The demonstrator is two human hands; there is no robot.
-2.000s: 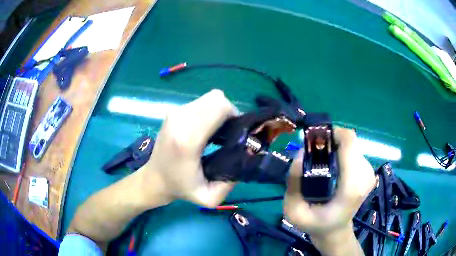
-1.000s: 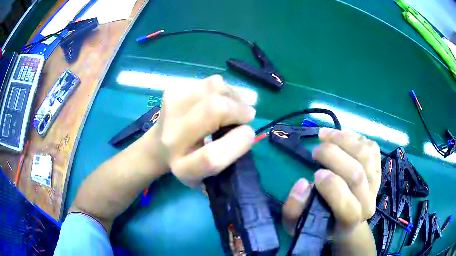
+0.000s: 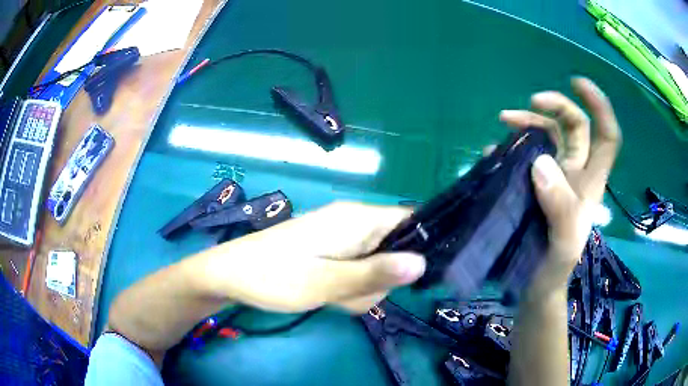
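A black battery clamp bundle [image 3: 483, 219], blurred, is held between both hands above the green bench [image 3: 422, 68]; I cannot tell how many clamps are in it. My left hand [image 3: 332, 260] grips its lower left end, thumb on the near side. My right hand [image 3: 577, 173] holds the upper right end with the thumb, its other fingers spread. Two black clamps [image 3: 253, 211] lie left of my hands, partly behind my left forearm. A single clamp [image 3: 313, 113] with a cable lead lies farther away. Several clamps lie below the held ones and at right [image 3: 603, 279].
The wooden table [image 3: 113, 173] at left bears a pale scale [image 3: 26, 173], a patterned phone or case [image 3: 81, 173], a white card [image 3: 62, 273], a clipboard with paper [image 3: 98, 38] and a black clamp [image 3: 109, 75]. A green bundle [image 3: 641, 64] lies at far right.
My hands have brought the black clamps up and right, now tilted between them. The far clamp with its lead has shifted left. A second clamp now lies beside the one at left.
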